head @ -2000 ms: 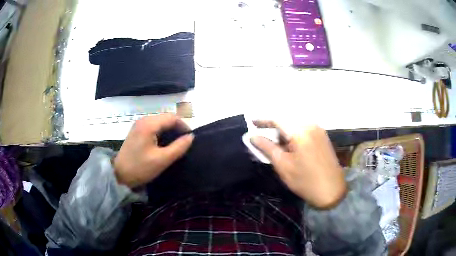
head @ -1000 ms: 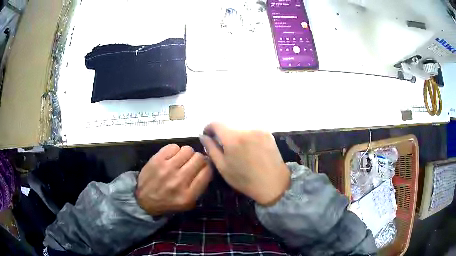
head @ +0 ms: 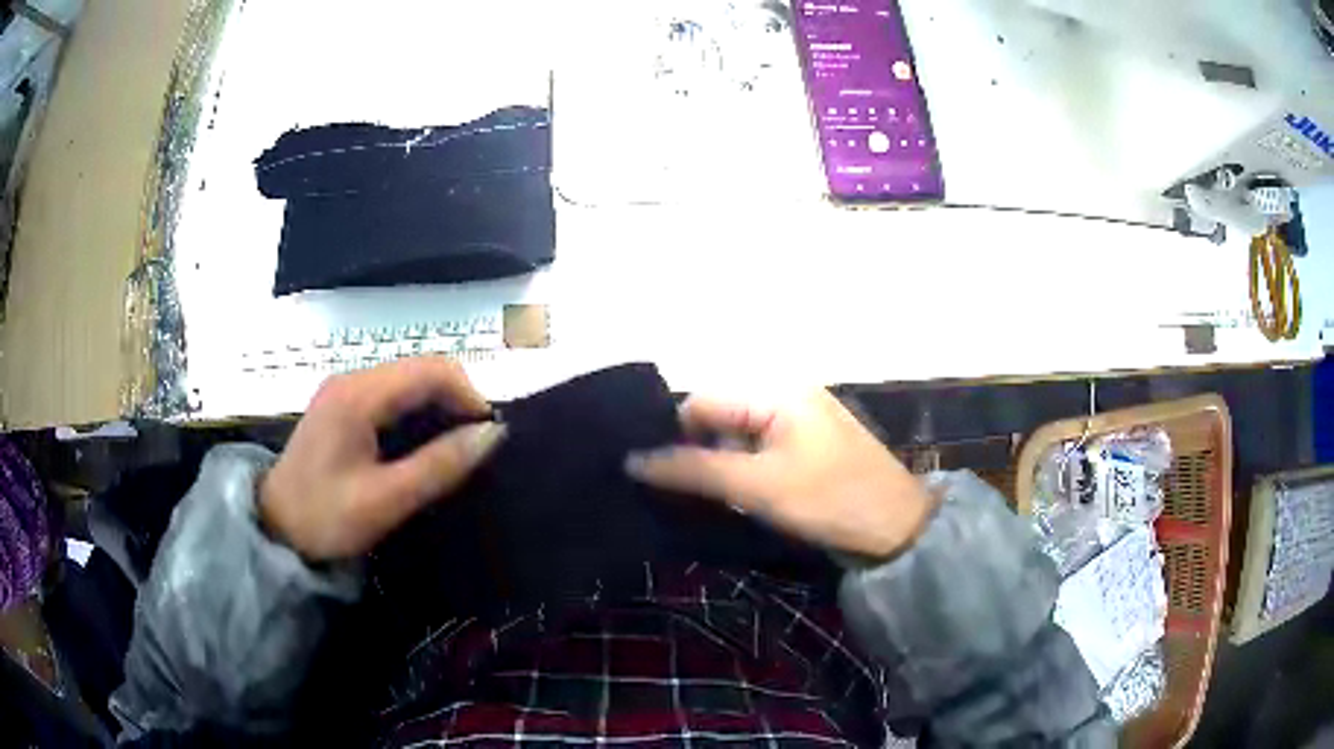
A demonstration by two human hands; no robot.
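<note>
A dark cloth panel (head: 578, 468) is held over the lap, its top edge just over the table's front edge. My left hand (head: 383, 457) pinches its upper left corner between thumb and fingers. My right hand (head: 797, 471) is at its upper right side, thumb on the front of the cloth and fingers at the edge; the fingertips are blurred. No white piece shows in the right fingers. A stack of folded dark panels (head: 417, 212) with a thin pale line along its top lies on the white table at the left.
A phone (head: 873, 125) with a purple screen lies at the top of the white table (head: 702, 278). Part of a white sewing machine (head: 1287, 147) and yellow-brown rings (head: 1274, 285) are at the right. An orange-brown basket (head: 1204, 527) holds plastic bags and paper. A tan board (head: 88, 220) is at the left.
One second ago my hands were close together below the table edge. Now they are apart, with the cloth panel spread between them. The white piece seen in my right hand two seconds ago is not visible.
</note>
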